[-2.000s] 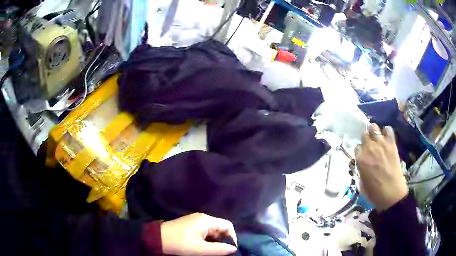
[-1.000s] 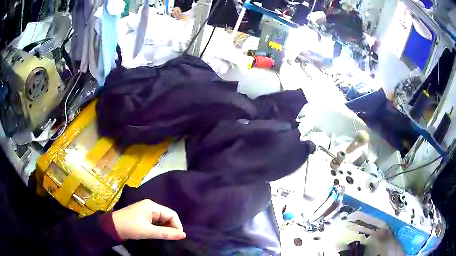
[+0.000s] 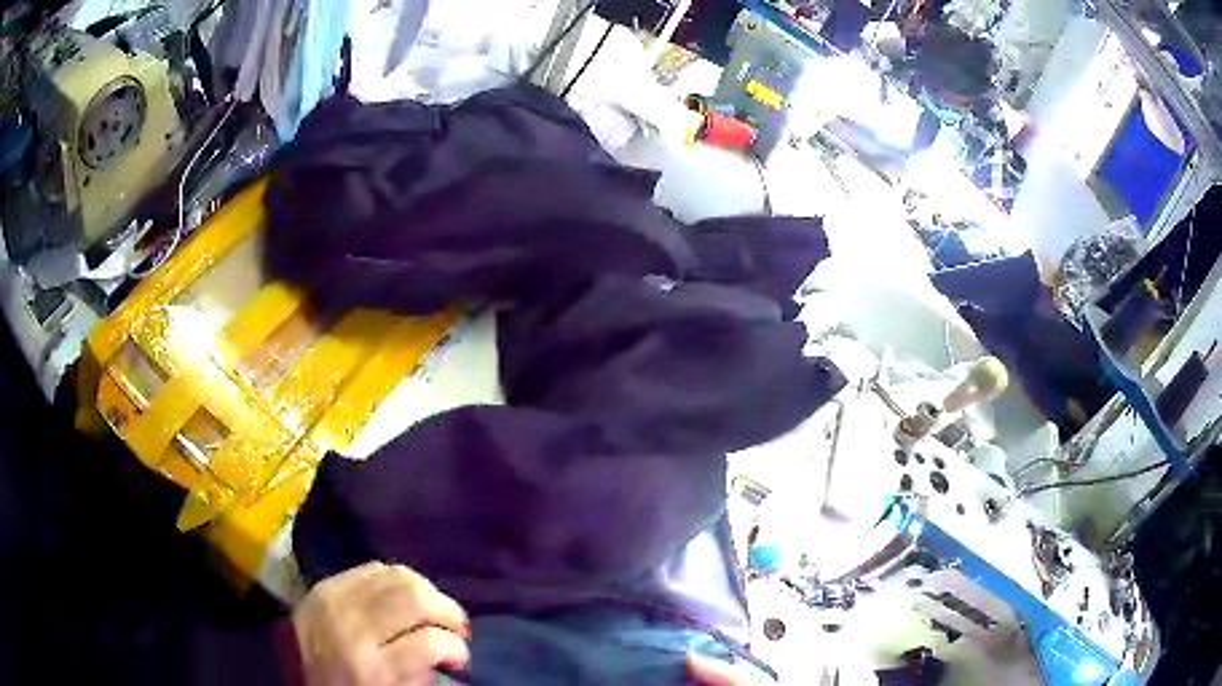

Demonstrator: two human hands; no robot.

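Observation:
The dark garment (image 3: 536,496) lies in several heaped folds left of the sewing machine, partly over the yellow bundle. A smoother, shinier blue-grey part (image 3: 576,653) shows at its near edge. My left hand (image 3: 382,623) is at the near left edge of the garment, fingers curled on the cloth. Only a fingertip of my right hand (image 3: 714,669) shows at the bottom edge, by the blue-grey cloth; the rest is out of the picture. The white sewing machine head with a blue stripe (image 3: 998,570) is at the lower right.
The yellow taped bundle (image 3: 221,389) lies left of the garment. A red spool (image 3: 725,130) stands at the far side of the table. A beige machine (image 3: 114,127) is at the far left. Dark cloth (image 3: 1025,322) lies behind the machine head.
My right hand has left the area behind the machine, was out of view, and now shows a fingertip at the bottom. My left hand has moved onto the garment's near edge.

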